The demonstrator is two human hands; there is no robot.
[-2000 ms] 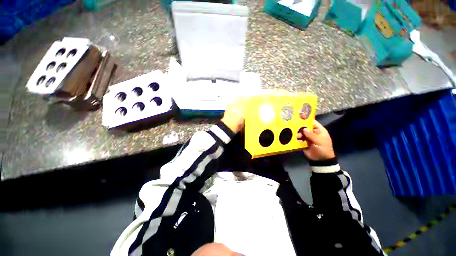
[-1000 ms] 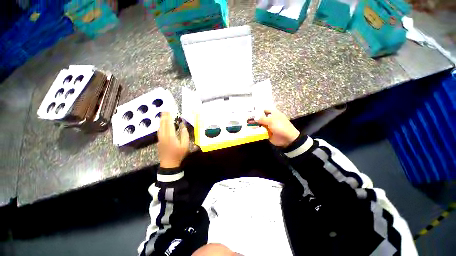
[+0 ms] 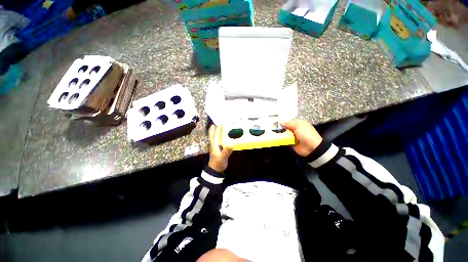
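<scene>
The insert tray (image 3: 259, 142) shows its yellow front edge and several round holes at the front of the open gift box. My left hand (image 3: 218, 148) grips its left end. My right hand (image 3: 304, 137) grips its right end. The white box lid (image 3: 255, 64) stands up behind the tray, with a white side flap (image 3: 290, 100) at the right. The box's teal outside is hidden at the front, and how deep the tray sits in the box cannot be told.
The near insert stack (image 3: 161, 113) lies left of the box, with the taller, leaning far insert stack (image 3: 84, 84) beyond. Stacked teal boxes (image 3: 208, 33) stand behind the lid. Open teal boxes (image 3: 308, 19) stand at the rear right. A blue crate (image 3: 441, 148) is at the right.
The tray has gone from being held up beside the box to its front opening. My left hand, open beside the near stack a second ago, has moved right and taken the tray's left end.
</scene>
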